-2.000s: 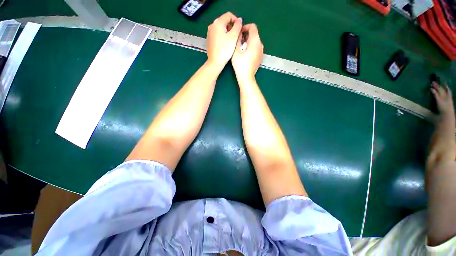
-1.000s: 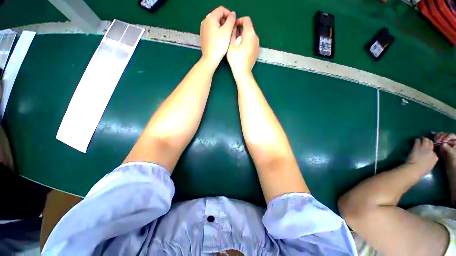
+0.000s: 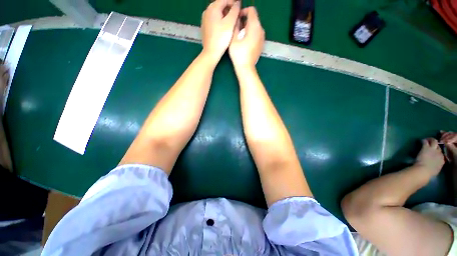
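My left hand [image 3: 218,29] and my right hand [image 3: 247,39] are bare and held together near the top of the view, over the pale conveyor edge rail [image 3: 320,61]. Their fingertips almost meet. A small dark bit shows between the fingers, too small and hidden to name. A small white spot shows at my right hand. The sticker sheet [image 3: 90,95], a long white strip with grey rectangles at its far end, lies on the bench to the left of my forearms.
Two black phone handsets lie on the green conveyor, one long [image 3: 302,22], one smaller and tilted [image 3: 367,29]. A grey post [image 3: 75,11] stands at upper left. A neighbour's hands [image 3: 432,152] are at right. Another person's hand and sheets [image 3: 17,60] show at the left edge.
The handsets on the conveyor have moved left and towards the top edge. The neighbour's arm at right has drawn back from the conveyor. My hands remain together near the rail.
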